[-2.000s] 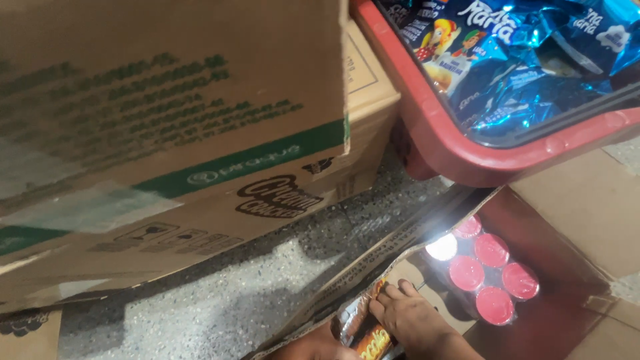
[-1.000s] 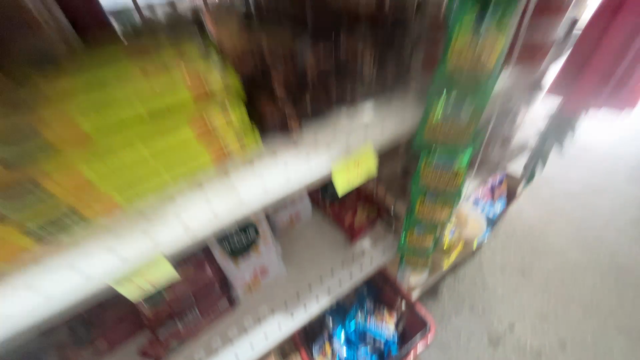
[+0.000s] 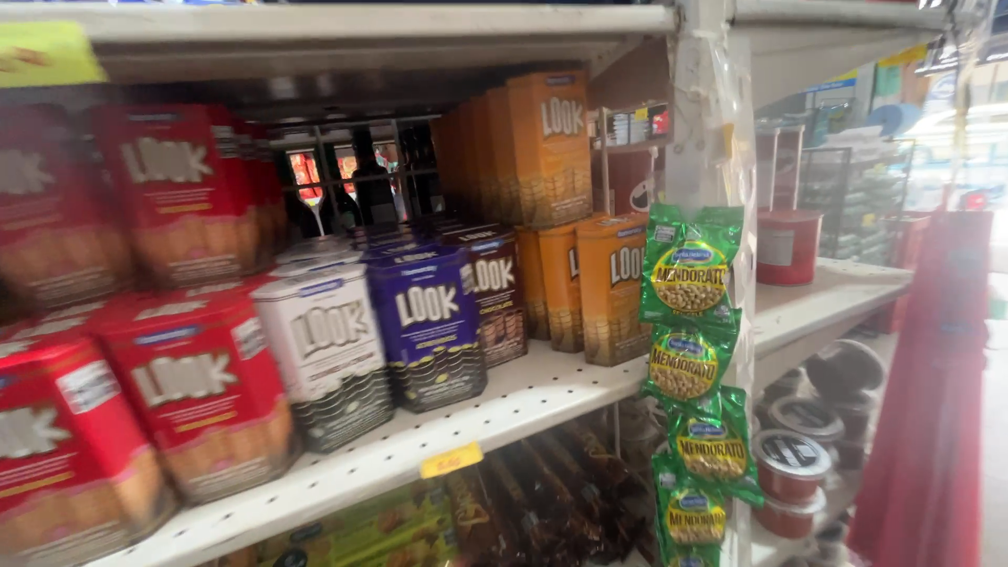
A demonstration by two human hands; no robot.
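Neither of my hands is in view. A white perforated metal shelf (image 3: 551, 391) holds rows of LOOK snack boxes. Red boxes (image 3: 209, 394) stand stacked two high at the left. Beside them are a white box (image 3: 331, 354), a blue box (image 3: 429, 327) and a dark brown box (image 3: 498, 299). Orange boxes (image 3: 551, 150) are stacked at the shelf's right end. A strip of green Mendorato peanut packets (image 3: 693, 283) hangs down the front of the shelf post.
Below lie dark brown packets (image 3: 543, 504) and yellow-green packs (image 3: 370, 531). Right of the white post (image 3: 705, 126), another shelf holds a red tub (image 3: 787, 248), with small lidded tubs (image 3: 791, 457) beneath. A red cloth-like thing (image 3: 925, 394) hangs at the far right.
The view has swung from the cardboard boxes and red bin up to the shelves. Two seconds ago both hands were at a packet over an open carton; now neither shows.
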